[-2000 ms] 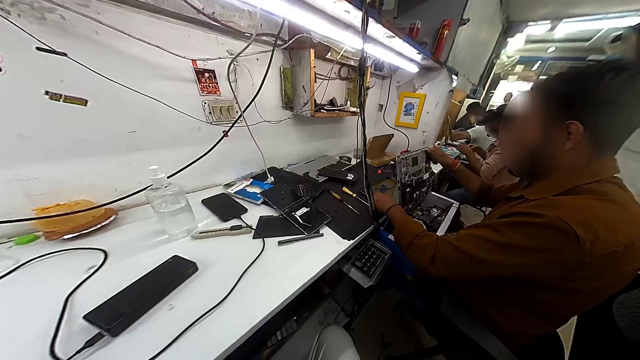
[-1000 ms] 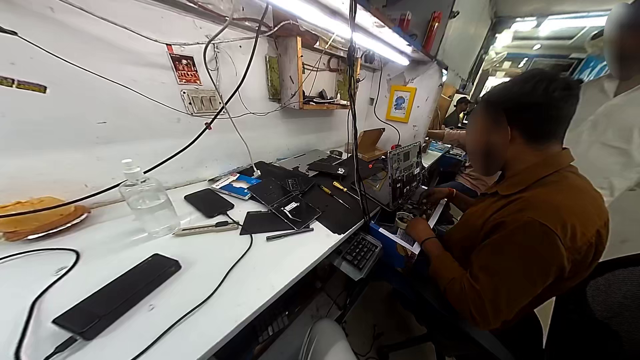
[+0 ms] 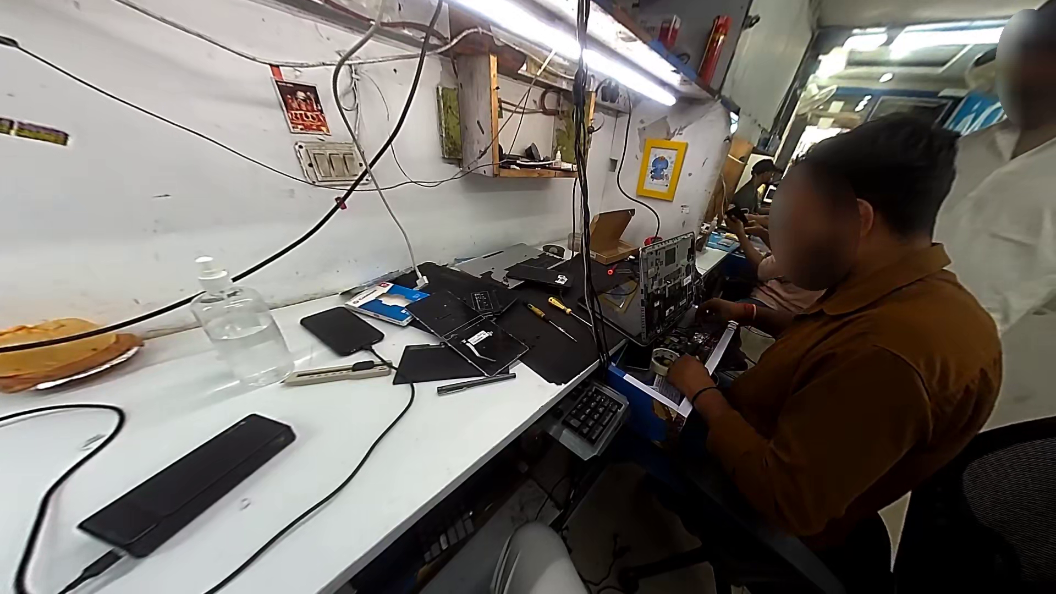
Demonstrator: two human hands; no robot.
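Neither my left hand nor my right hand shows in the head view. On the white bench nearest me lies a black rectangular device [image 3: 188,485] with a cable plugged into its near end. Beyond it are a black smartphone [image 3: 341,330], a clear pump bottle [image 3: 242,334] with liquid, a beige strip-shaped tool [image 3: 337,374] and a dark pen-like tool [image 3: 476,384]. Flat black parts [image 3: 470,334] and a yellow-handled screwdriver [image 3: 567,308] lie farther along. A seated co-worker in a brown shirt [image 3: 850,388] has both hands at an opened laptop [image 3: 667,285] and holds a roll of tape [image 3: 662,360].
Black cables hang down in front of the bench [image 3: 445,487]. A keyboard [image 3: 592,412] sits low beside its edge. A wrapped item on a plate [image 3: 66,355] stands at the left by the wall. Another person in white [image 3: 982,198] stands behind the co-worker; more people sit farther back.
The co-worker's hands have moved from the upright laptop part down to the things in front of it. A person in white has come into view at the right. The view has shifted somewhat.
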